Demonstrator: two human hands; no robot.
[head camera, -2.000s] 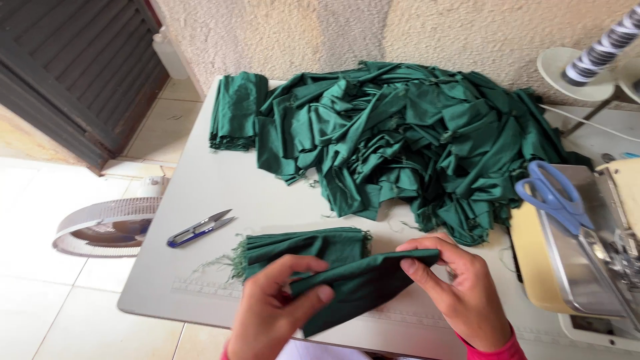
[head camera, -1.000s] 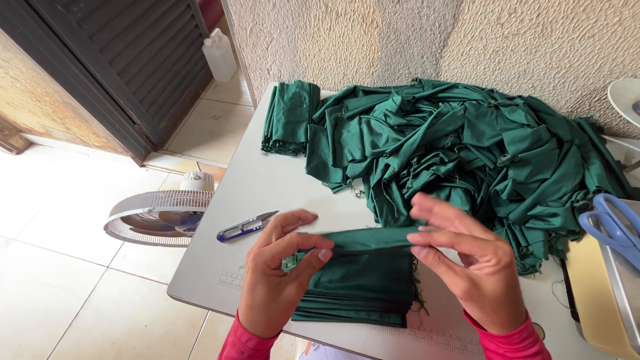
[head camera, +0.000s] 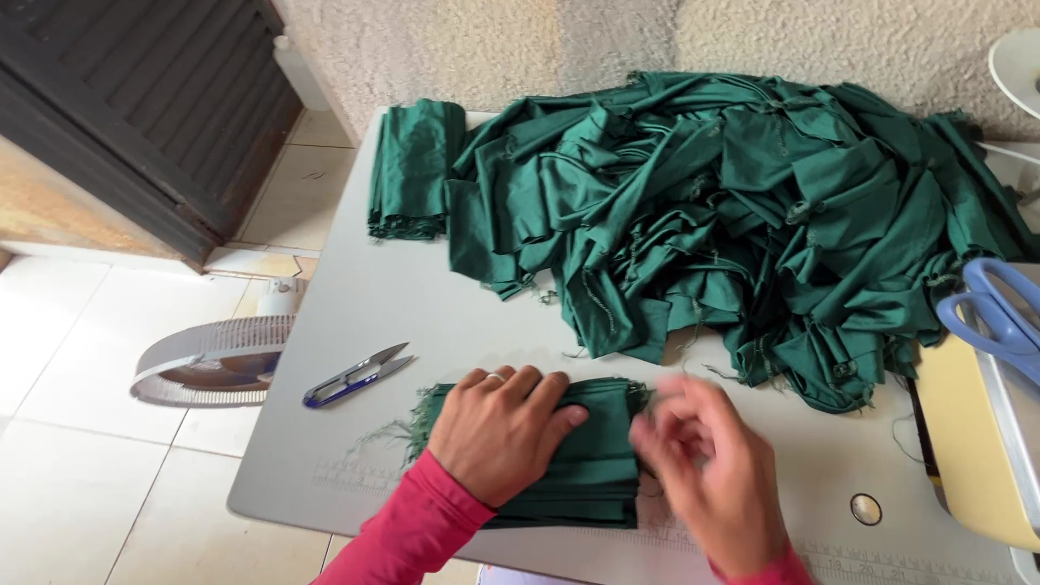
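Observation:
A neat stack of folded green fabric pieces (head camera: 589, 463) with frayed ends lies near the front edge of the table. My left hand (head camera: 504, 431) rests flat on top of it, thumb apart from the fingers. Just off the stack's right end is my right hand (head camera: 707, 463), blurred, its fingers curled; I cannot tell whether a thread is between them. Behind both hands spreads a large loose heap of green fabric (head camera: 691, 211). A second folded green stack (head camera: 416, 166) touches the heap's left side. Thread snips (head camera: 357, 378) lie left of my left hand.
Blue-handled scissors (head camera: 995, 321) rest on the cream and metal machine (head camera: 975, 439) at the right. A fan (head camera: 215, 361) stands beyond the left edge of the grey table (head camera: 280, 455), which bears ruler markings in front. A textured wall (head camera: 609, 41) borders the back.
The green strip that both hands held up a second ago is no longer raised. My left hand has come down onto the stack, and my right hand is apart from it.

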